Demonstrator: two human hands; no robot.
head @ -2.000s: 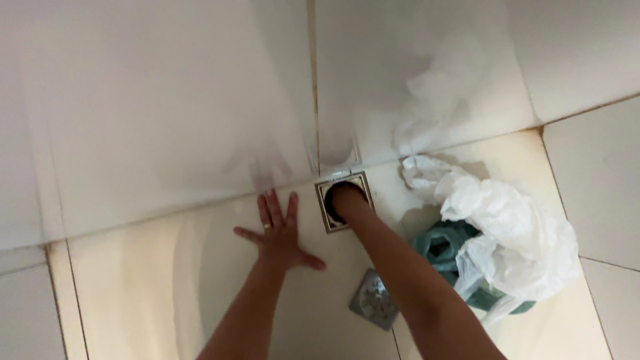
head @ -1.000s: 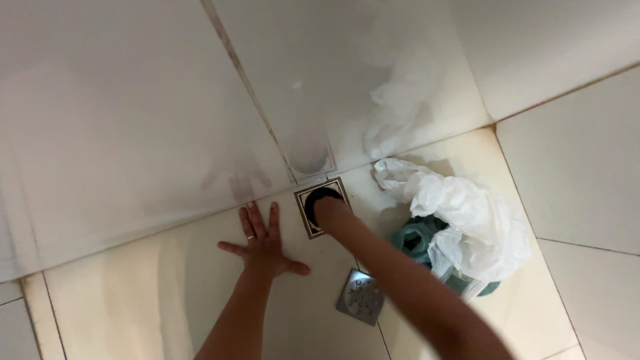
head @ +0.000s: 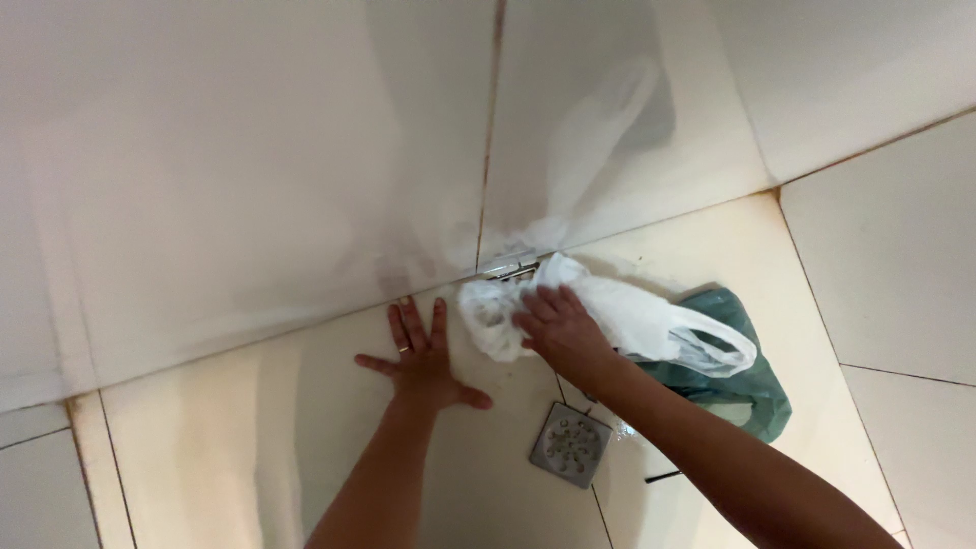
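Observation:
My left hand rests flat on the pale floor tile close to the wall, fingers spread, a ring on one finger. My right hand lies on a crumpled white plastic bag; whether its fingers grip the film cannot be told. The bag covers most of the square floor drain frame, and only its edge by the wall shows. Under the bag's handle end is a green plastic bag. A square metal drain grate with round holes lies loose on the floor between my forearms.
A glossy tiled wall rises just beyond my hands and reflects them. Its corner with another wall is at the right. A thin dark stick-like thing lies partly under my right forearm.
My right hand has come out of the drain opening and is now on the white bag. That bag has moved left from beside the drain to over it, uncovering more of the green bag.

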